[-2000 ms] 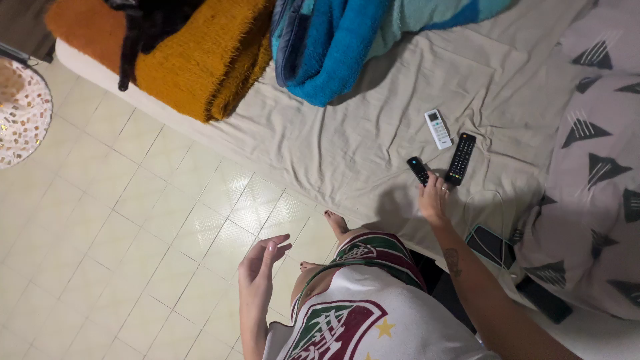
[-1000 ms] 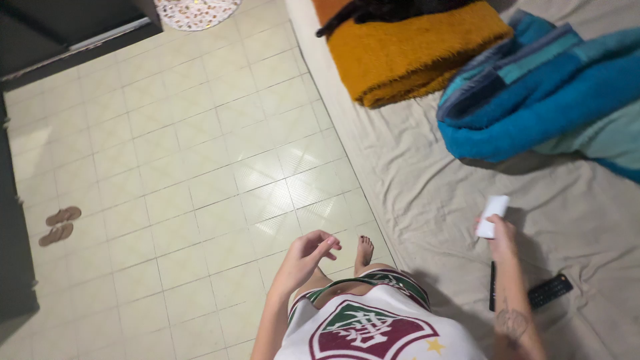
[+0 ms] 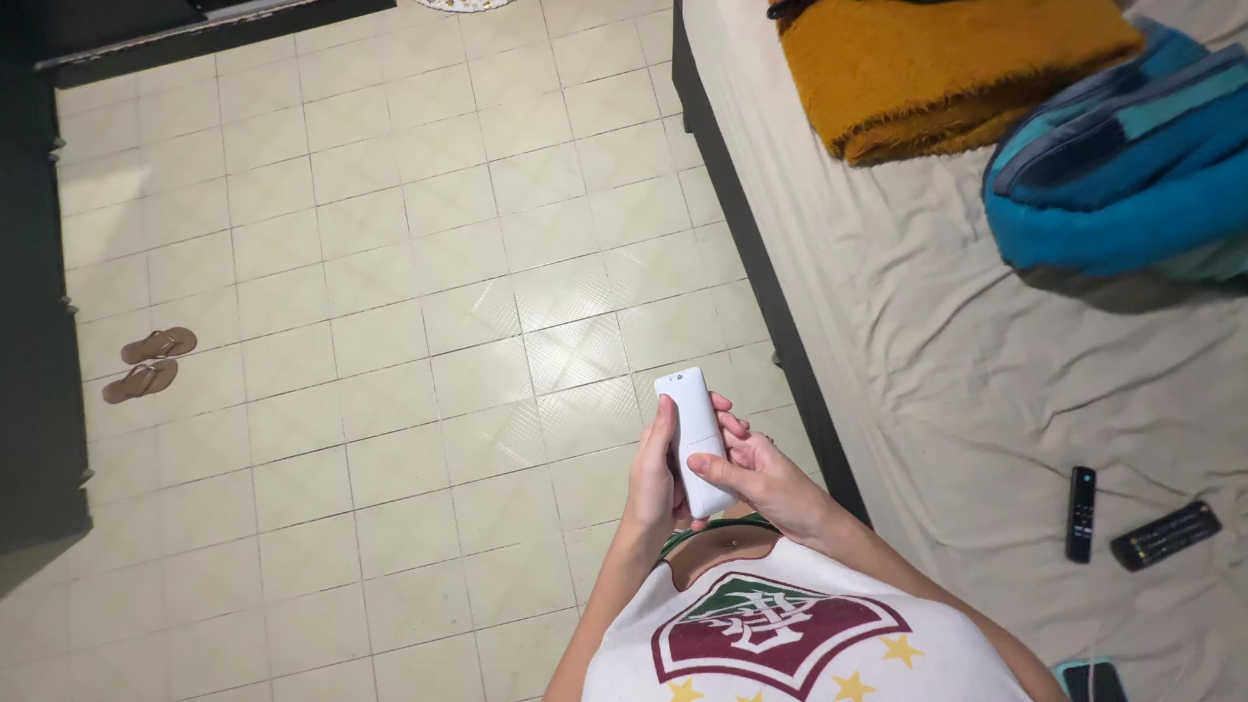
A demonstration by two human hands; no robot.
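Observation:
A white remote control [image 3: 698,429] is held between both hands in front of the body, its plain back with the battery cover facing up. My left hand [image 3: 655,473] grips its left side, thumb near the top end. From the right, my right hand [image 3: 765,476] holds it too, thumb lying across the cover and fingers behind the far edge. Two black remotes lie on the bed sheet at the right: a slim one [image 3: 1080,515] and a wider one [image 3: 1165,536].
The bed [image 3: 936,409] bears an orange blanket [image 3: 946,73] and a blue blanket [image 3: 1111,195]. A phone [image 3: 1092,680] lies at its lower right. Brown flip-flops [image 3: 146,367] rest on the tiled floor [image 3: 390,390] near dark furniture [image 3: 29,292].
My right hand took up the white remote from the bed, where it lay beside the black ones, and brought it over to my left hand. My left hand, empty before, now grips it.

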